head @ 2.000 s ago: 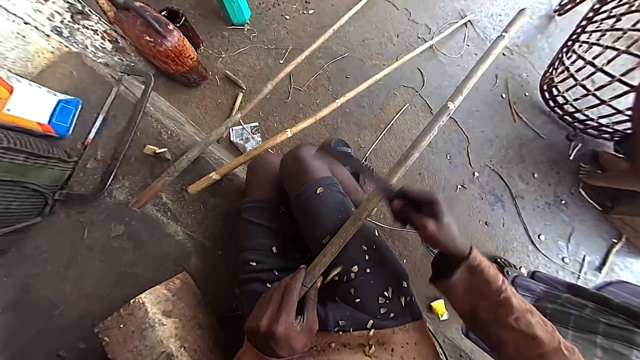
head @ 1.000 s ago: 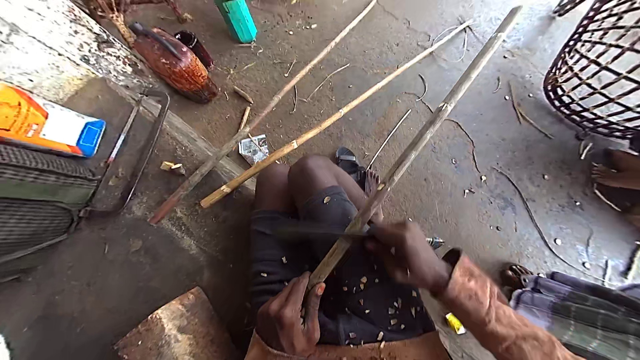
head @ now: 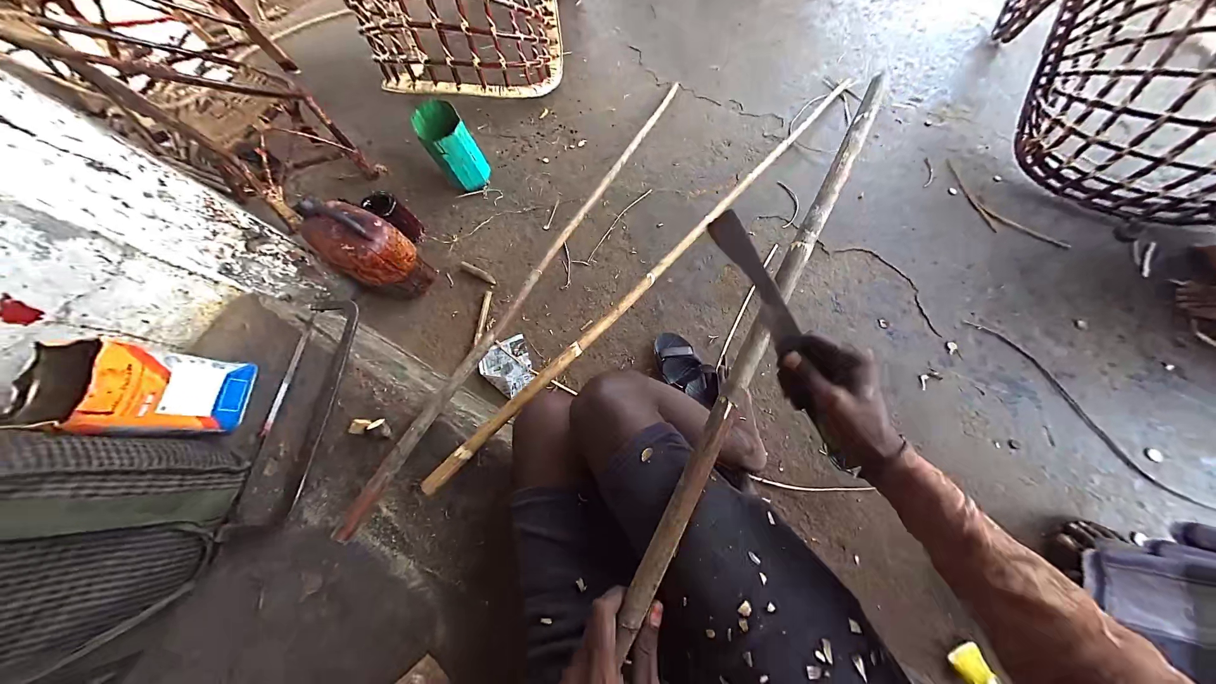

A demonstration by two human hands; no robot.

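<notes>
My left hand [head: 617,632] grips the lower end of a long cane pole [head: 703,456], which slants up over my thigh toward the upper right. My right hand [head: 841,389] is closed around the handle of a machete-like knife [head: 755,266]; its dark blade points up and to the left, crossing close to the pole. Whether the blade touches the pole cannot be told. Pale wood chips [head: 746,608] are scattered on my dark shorts. Two thinner poles lie to the left, a yellowish one [head: 627,299] and a brownish one [head: 532,275] with a reddish lower end.
A hacksaw [head: 328,408] and an orange and blue packet [head: 157,389] lie at the left. Beyond are a brown jerrycan [head: 366,242], a green container [head: 451,147] and woven cane frames [head: 465,47]. Another cane basket frame [head: 1121,114] stands at the upper right. A person's foot [head: 1197,294] shows at the right edge.
The knife was across the pole near my left hand a second ago; now my right hand holds it farther up the pole, blade raised. The view has shifted, showing more at the top.
</notes>
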